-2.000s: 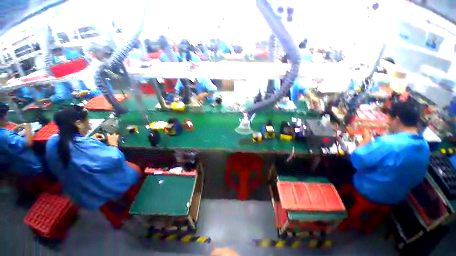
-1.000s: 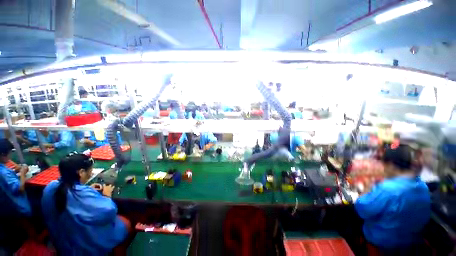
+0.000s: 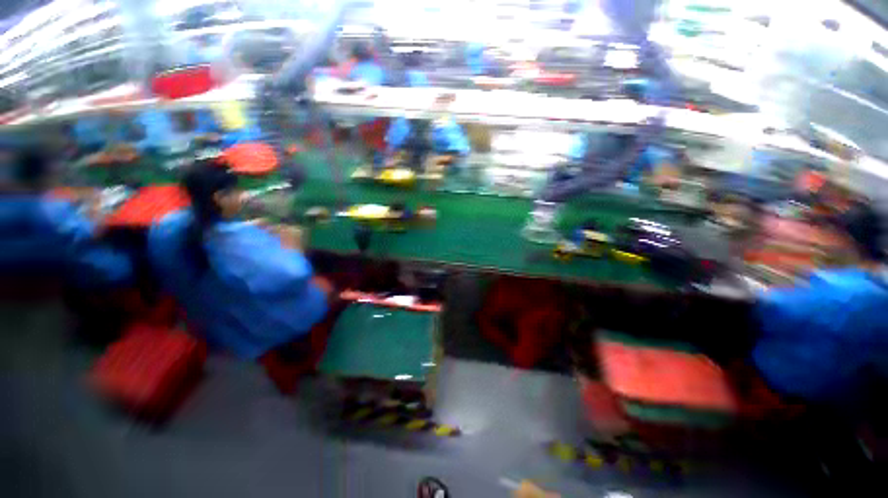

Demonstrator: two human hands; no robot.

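The picture is blurred. A small skin-coloured patch, perhaps my right hand [image 3: 534,489], is cut off by the bottom edge; its fingers and anything in it cannot be made out. My left hand is not seen. A small dark loop-shaped thing [image 3: 431,487] is at the bottom edge, left of the patch. Ahead, a red compartment tray [image 3: 667,374] lies on a green-topped stand at the right. Another green-topped stand [image 3: 380,340] is left of centre, with a red tray [image 3: 389,301] holding pale pieces at its far edge.
A long green bench [image 3: 467,226] runs across, with small yellow and black items. Seated people in blue smocks are at left [image 3: 248,282] and right [image 3: 828,326]. A red stool [image 3: 521,316] stands between the stands. A red crate [image 3: 151,370] and striped floor tape [image 3: 399,420] are on the floor.
The view has tilted down from the ceiling and turned left, so the bench appears higher and the floor shows again. The skin-coloured patch and dark loop now show at the bottom edge.
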